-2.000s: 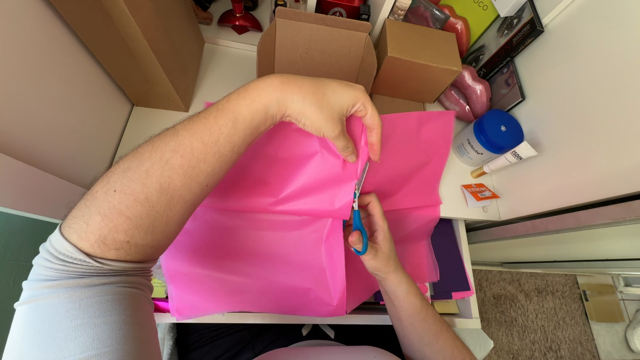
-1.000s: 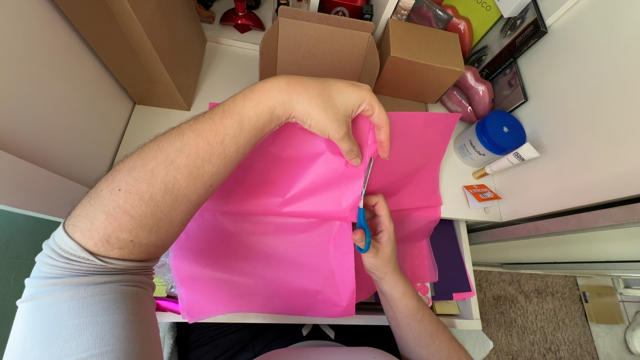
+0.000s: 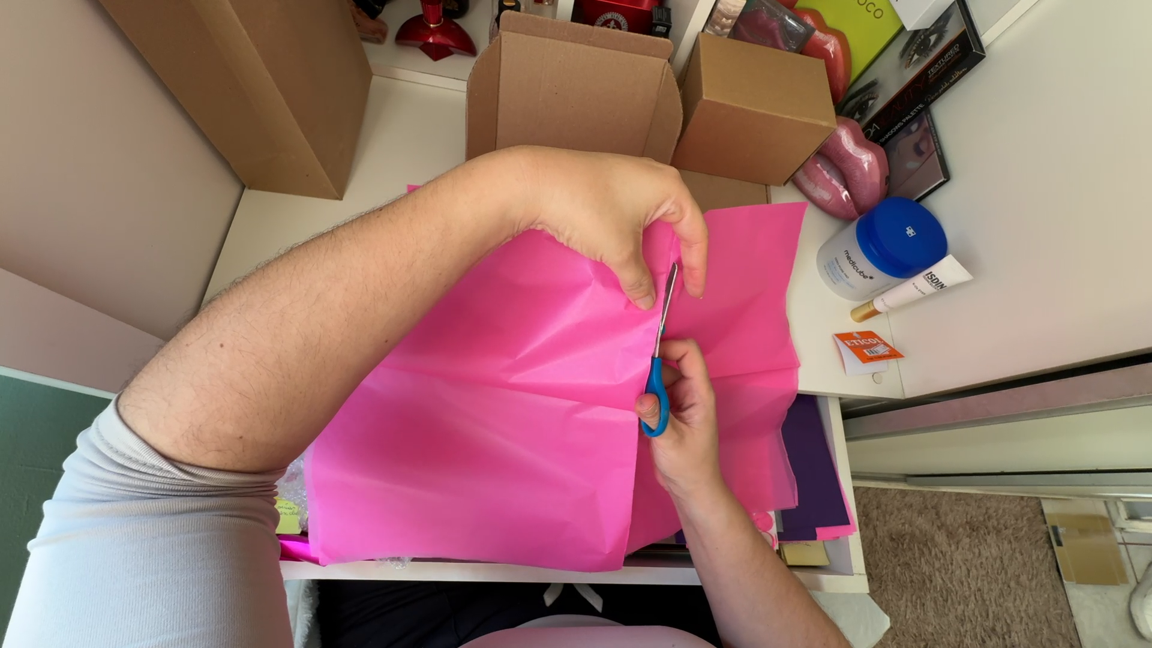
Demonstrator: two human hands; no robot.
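Note:
A large creased sheet of pink tissue paper (image 3: pixel 486 450) lies over the desk and the open drawer, split by a cut running up from its near edge. My left hand (image 3: pixel 621 216) reaches across and pinches the paper between thumb and fingers beside the cut's far end. Blue-handled scissors (image 3: pixel 657 396) point away from me, blades at the cut line, just below my left fingertips. My right hand (image 3: pixel 688 414) holds them by the finger loops. To the right of the cut lies the other part of the pink paper (image 3: pixel 747 306).
Behind the paper stand an open cardboard box (image 3: pixel 585 90) and a closed one (image 3: pixel 756 108); a tall cardboard box (image 3: pixel 261 81) is at left. A blue-lidded jar (image 3: pixel 882 247), a white tube (image 3: pixel 913 288) and an orange tag (image 3: pixel 866 349) sit at right. The open drawer (image 3: pixel 846 504) holds purple sheets.
The near left part of the pink paper has shifted a little to the right. My two hands stay close together at the cut, with the scissors still in my right hand.

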